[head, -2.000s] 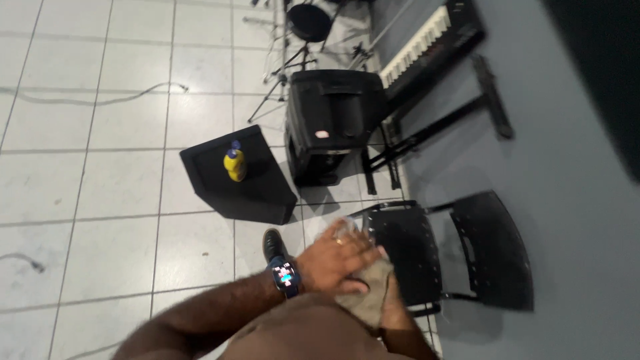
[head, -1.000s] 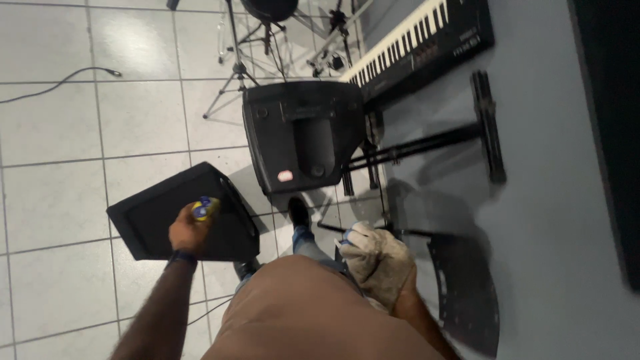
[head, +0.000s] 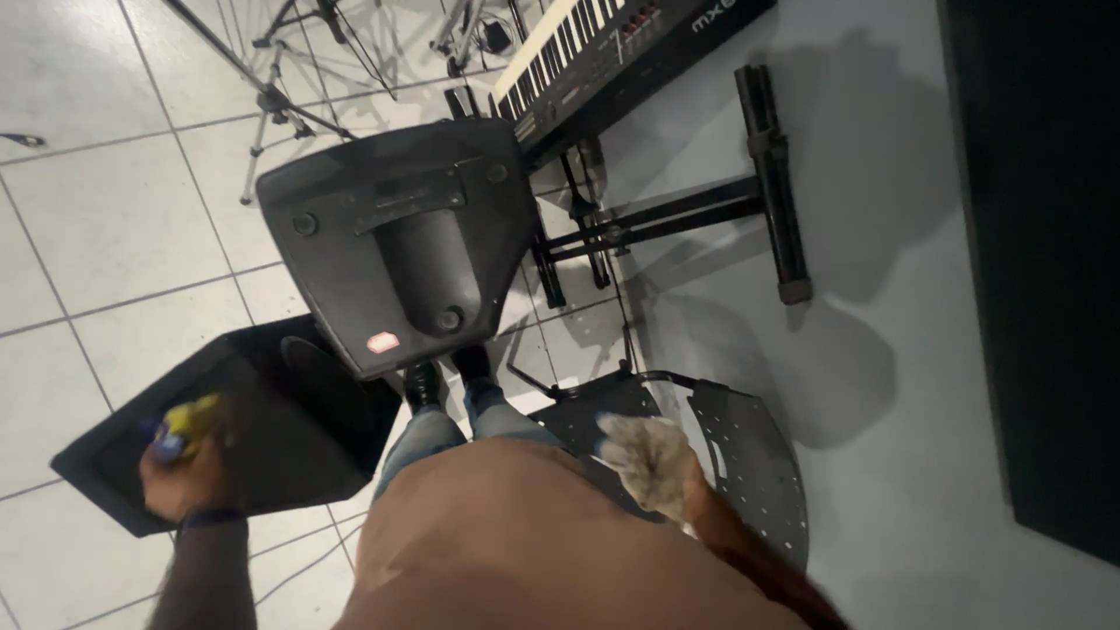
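Observation:
My left hand [head: 186, 479] is closed around a yellow bottle [head: 194, 415] with a blue-purple top, slightly blurred, above a black floor speaker [head: 262, 446]. On the right, a pale, crumpled cloth [head: 646, 457] covers my right hand [head: 669, 477]; its fingers are mostly hidden, with the cloth wrapped over or held by them. That hand is above a black perforated chair [head: 757, 464]. Between and ahead of my hands stands a taller black loudspeaker [head: 437, 254] with a recessed handle and a small sticker on top.
An electronic keyboard [head: 577, 61] rests on a black stand [head: 774, 184] beside the grey wall [head: 875, 367]. Metal tripod stands [head: 274, 101] are at the top left. A cable [head: 306, 567] crosses the tiled floor near my left arm. My feet are close to the tall loudspeaker.
The bottle stood on the low speaker two seconds ago; my left hand now holds it. My hands, together at first, have moved apart. The view has moved closer to the tall loudspeaker.

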